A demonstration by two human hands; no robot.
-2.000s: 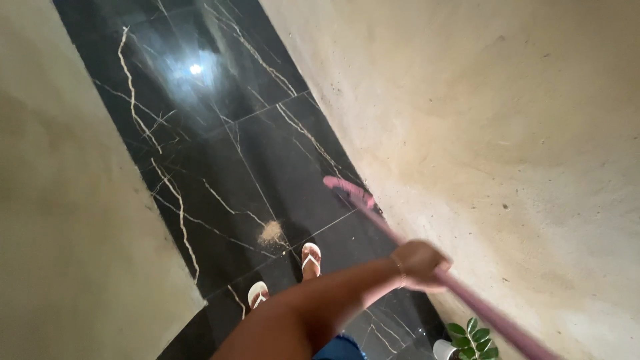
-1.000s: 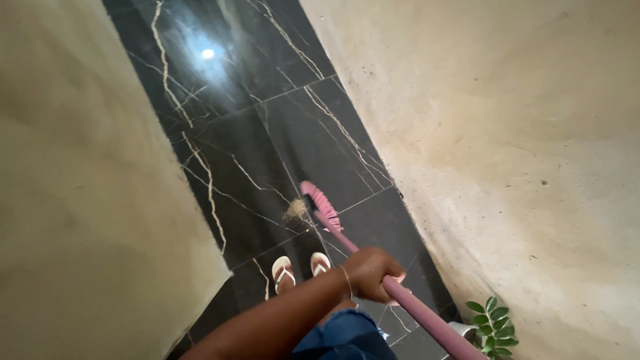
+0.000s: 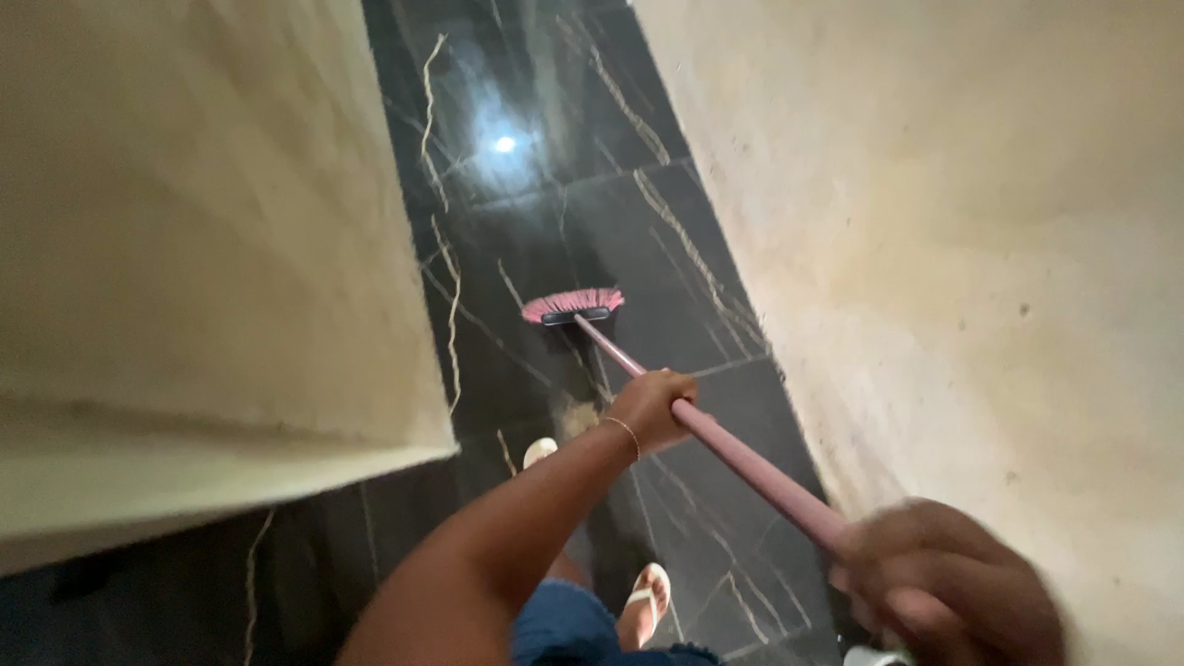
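A broom with pink bristles (image 3: 573, 302) and a long pink handle lies across the middle of the view, its head over the dark floor tiles. My left hand (image 3: 652, 407), with a thin bracelet at the wrist, grips the handle partway down. Closer to the camera, my right hand (image 3: 953, 583) is closed around the upper handle and looks blurred. A small pile of light brown debris (image 3: 581, 416) lies on the floor just beyond my left wrist, partly hidden by the arm.
Dark veined floor tiles (image 3: 647, 259) run between a beige wall (image 3: 971, 231) on the right and a beige wall (image 3: 203, 231) on the left, which ends in a corner. My feet in white flip-flops (image 3: 650, 592) stand apart. A white object (image 3: 874, 657) shows at the bottom edge.
The broom head has moved from beside the debris pile to the floor farther ahead of it. My right hand has come into view on the handle. My feet have moved farther apart.
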